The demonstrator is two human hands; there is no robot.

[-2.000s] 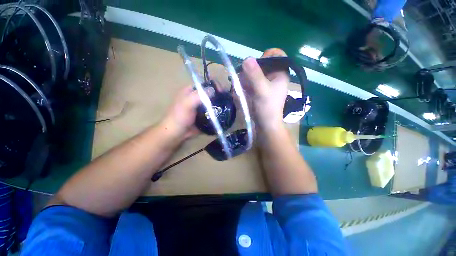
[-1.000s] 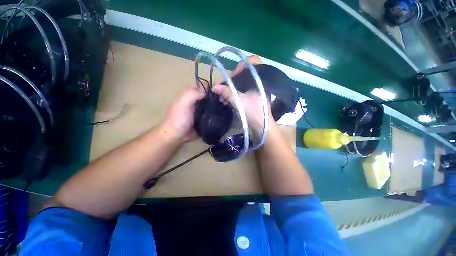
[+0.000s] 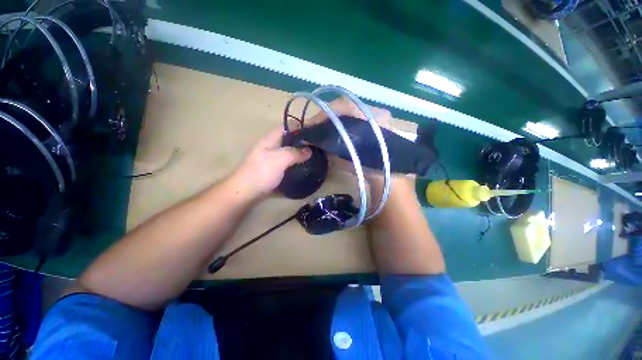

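Observation:
A headset is held over the tan board [image 3: 204, 105]. Its twin silver hoops [image 3: 350, 144] arc over my right hand. My left hand [image 3: 269, 163] grips the upper black earcup [image 3: 304, 176], thumb on its top edge. The other earcup [image 3: 328, 214] hangs lower, and its boom microphone [image 3: 255, 242] points down left. My right hand [image 3: 362, 165] is behind the hoops, holding the black inner headband strap [image 3: 376, 146], which stretches right; its fingers are partly hidden by the strap.
A yellow glue bottle [image 3: 452, 193] lies right of the board, nozzle pointing right. Beyond it are a black headset [image 3: 508, 169] and a pale yellow block [image 3: 531, 238]. Stacked headsets with silver hoops [image 3: 70, 60] fill the left side. A green line surface [image 3: 338, 35] runs behind a white rail.
The strap has swung lower and stretches farther right. The hoops have shifted down and right. My left thumb has moved onto the earcup. The headset on the far line has moved toward the top right edge.

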